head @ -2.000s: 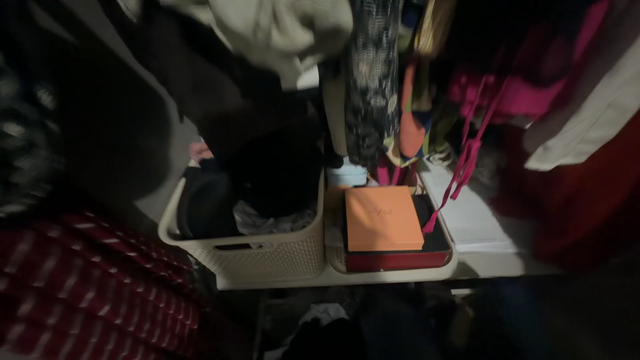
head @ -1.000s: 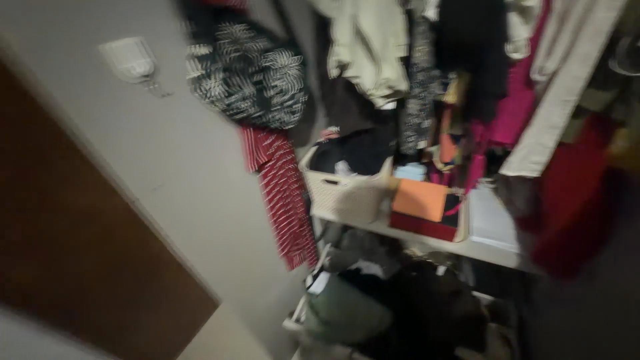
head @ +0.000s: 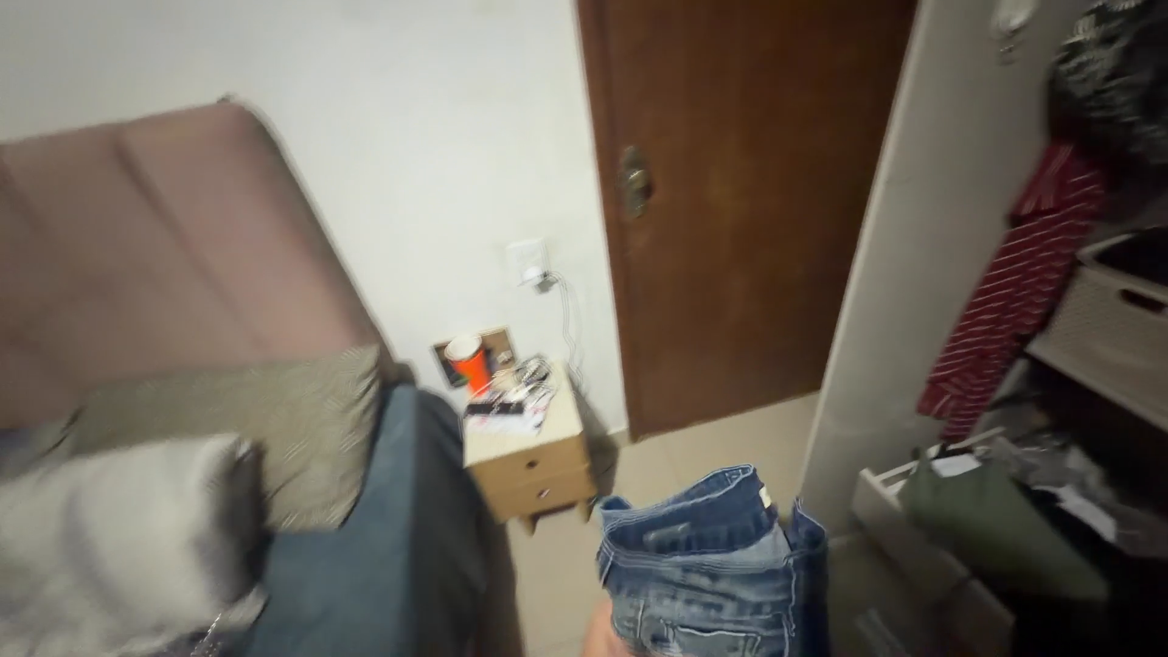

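Observation:
A folded pair of blue jeans (head: 703,584) is held up at the bottom centre of the head view, its waistband at the top. Part of a hand (head: 602,634) shows at the lower left edge of the jeans, gripping them from below; its fingers are mostly hidden, and from its place it looks like my left hand. My right hand does not show.
To the left is a bed with a padded pink headboard (head: 182,237) and pillows (head: 137,538). A small nightstand (head: 525,465) holds an orange cup (head: 470,365). Beyond stands a brown door (head: 748,219). Rightward are a basket (head: 1109,315), a striped red garment (head: 1013,292) and an open drawer (head: 940,566).
The view has swung far left from the closet shelf to the bed and door. The jeans and the hand under them now show; neither is seen in the earlier frames.

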